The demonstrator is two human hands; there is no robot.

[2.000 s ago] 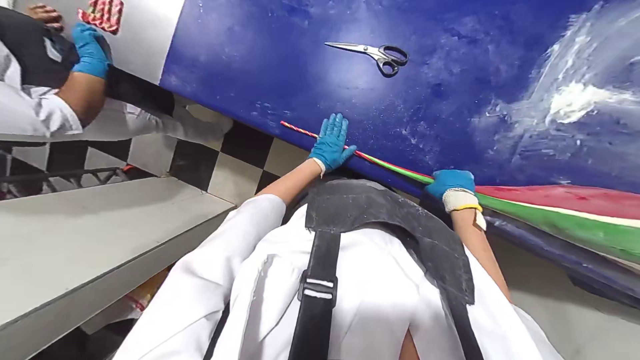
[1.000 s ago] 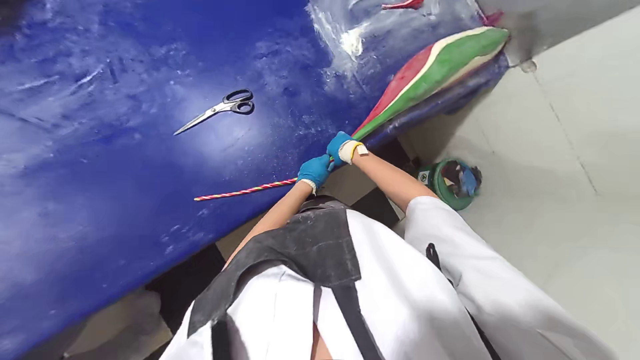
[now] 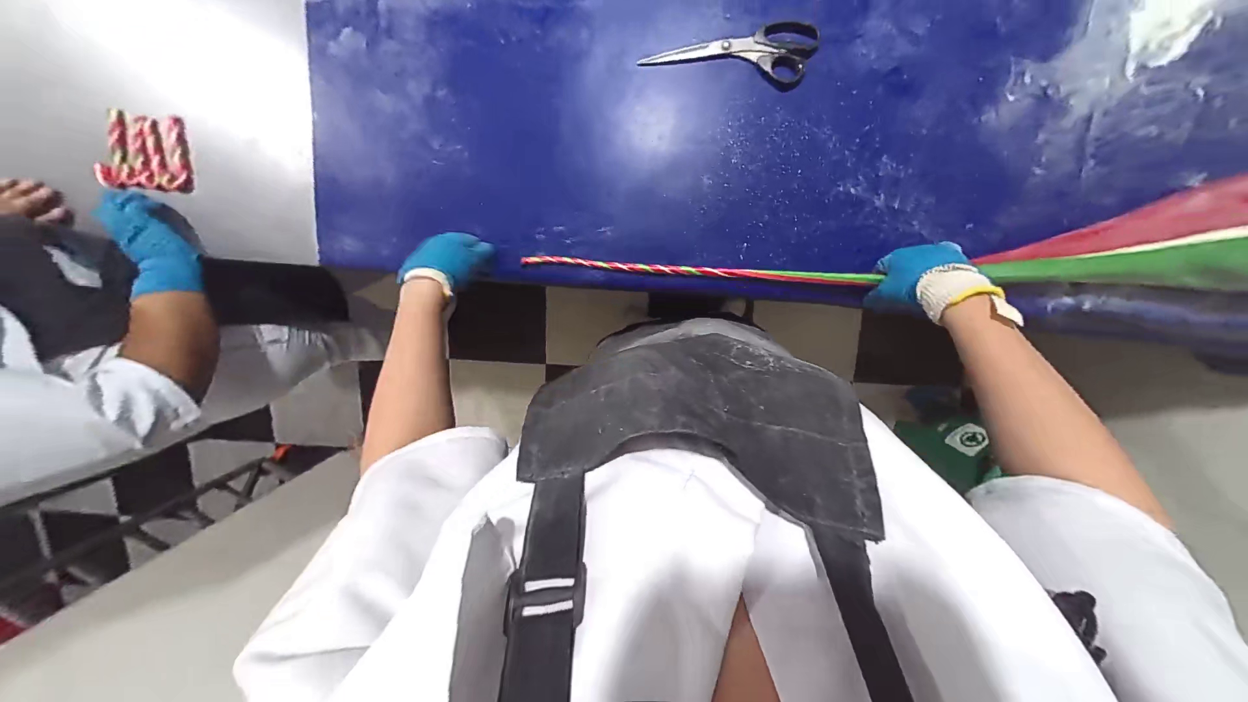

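A thin twisted rope of red, white and green candy [image 3: 673, 269] lies along the near edge of the blue table. At its right end my right hand [image 3: 921, 276], in a blue glove over a white one, grips the strand where it widens into a thick striped candy mass [image 3: 1121, 249]. My left hand [image 3: 447, 261], gloved in blue, rests at the table edge just left of the rope's free tip, apart from it; its fingers look slightly curled and I see nothing in them. Scissors [image 3: 746, 51] with black handles lie farther back on the table.
At the left, a co-worker's gloved hand [image 3: 151, 239] is beside several red-and-white candy canes [image 3: 146, 151] on a white surface [image 3: 234, 117]. White powder [image 3: 1160, 34] marks the blue table [image 3: 546, 146] at the far right. A green bin [image 3: 946, 448] stands on the floor below the table.
My hands, close together one second ago, are now far apart, the left one beyond the rope's free tip. The view has swung back to the left, showing the co-worker again.
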